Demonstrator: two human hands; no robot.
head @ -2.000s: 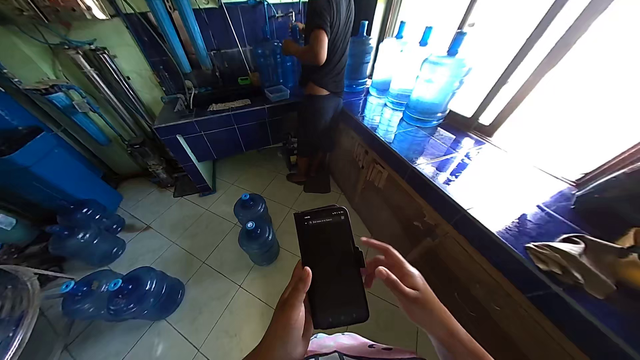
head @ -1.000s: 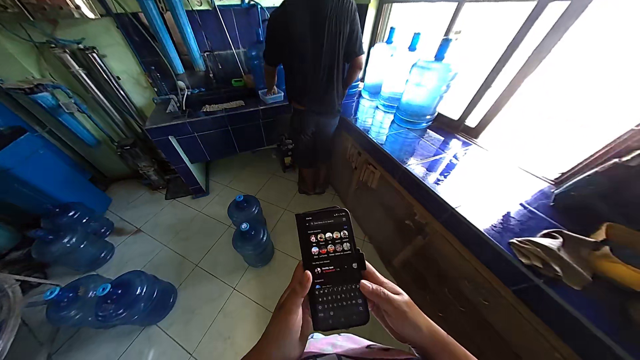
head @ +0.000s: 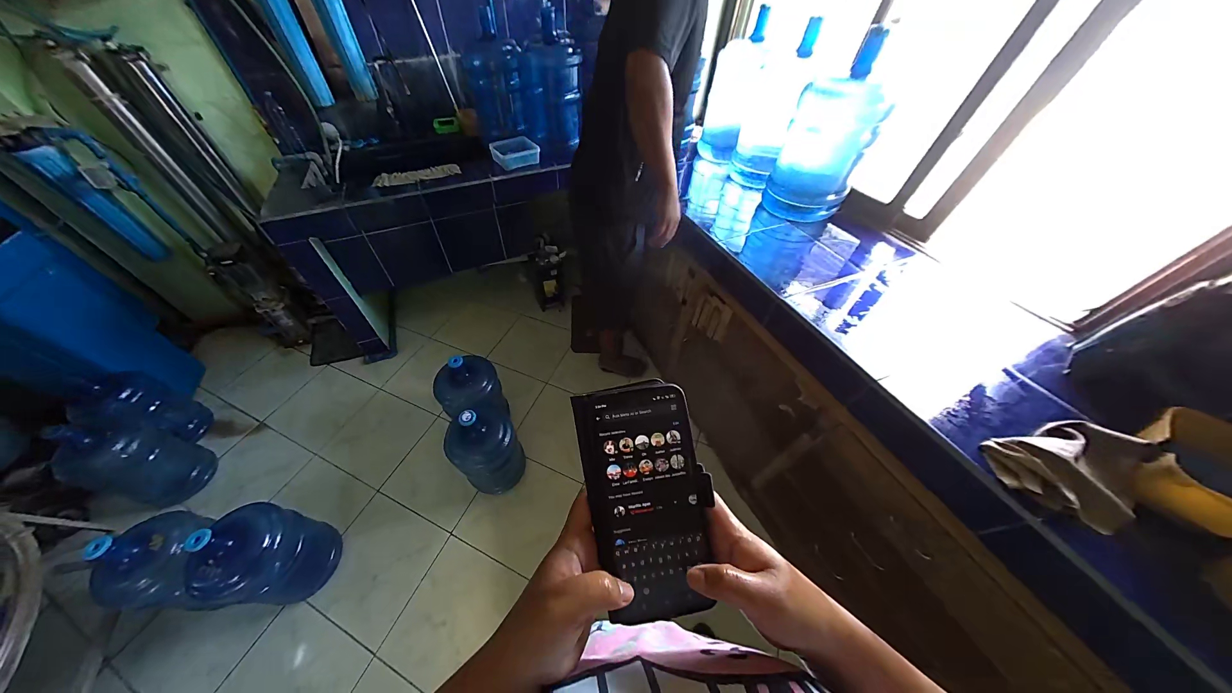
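A black smartphone (head: pixel 645 500) in a case is held upright between both hands, low in the middle of the view. Its lit screen has rows of small round pictures above an on-screen keyboard. My left hand (head: pixel 577 577) grips the lower left side, its thumb on the keyboard's edge. On the lower right side my right hand (head: pixel 746 568) holds the phone, with the thumb at the keyboard's right edge. The fingers behind the phone are hidden. Pink patterned cloth (head: pixel 674 650) lies below the hands.
Blue water jugs stand on the tiled floor (head: pixel 423 520): two upright jugs (head: pixel 484 452) ahead, several lying at left (head: pixel 265 558). More jugs (head: pixel 823 140) stand on the blue tiled counter (head: pixel 799 269), with a cloth (head: pixel 1059 472) nearer. A person (head: pixel 635 144) stands by the tiled sink (head: pixel 414 207).
Two seconds ago my right hand was off the phone with a finger raised; it now holds the phone's right side. The dark screen has lit up with a keyboard. The other person has moved and turned.
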